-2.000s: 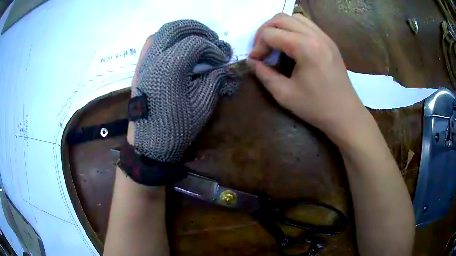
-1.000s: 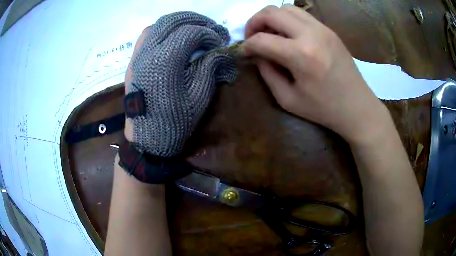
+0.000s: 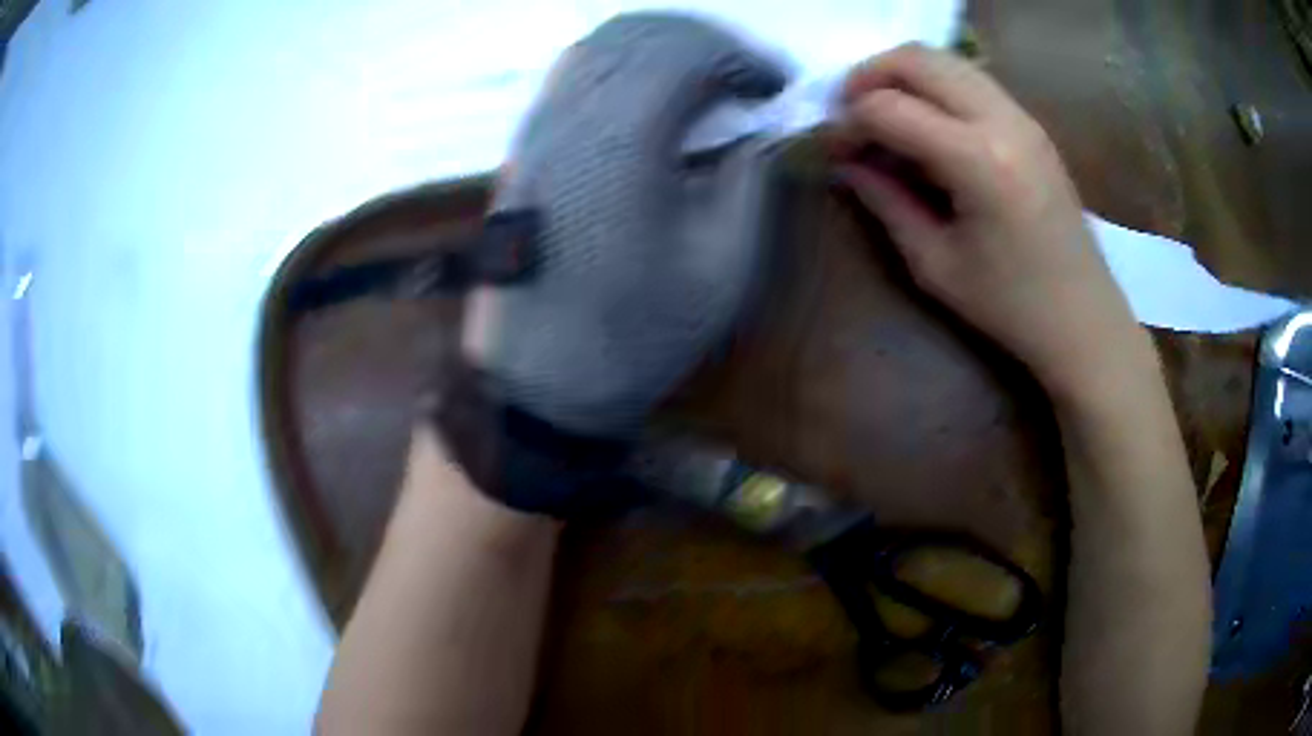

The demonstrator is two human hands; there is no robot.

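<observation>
My left hand [image 3: 633,230] wears a grey chain-mail glove with a dark wrist strap. It is blurred, at the edge of the panel stack [image 3: 274,374] under the white paper marker [image 3: 158,288]; its fingers are curled around the stack edge near a lifted bit of paper. My right hand [image 3: 978,187] is bare, just right of the glove, its thumb and fingers pinched at the same edge on the paper. The tailor's shears [image 3: 863,561] lie on the brown table, blades partly hidden under my left wrist.
The brown cutting table [image 3: 892,417] shows inside the curved cut. A metal base plate [image 3: 1266,503] stands at the right edge. A white paper piece [image 3: 1180,281] lies beyond my right forearm. A flat grey slab [image 3: 87,561] lies on the paper at lower left.
The whole view has shifted, so the hands, shears and curved edge sit further right, and the picture is blurred. White paper now shows between my hands, which stay at the stack edge.
</observation>
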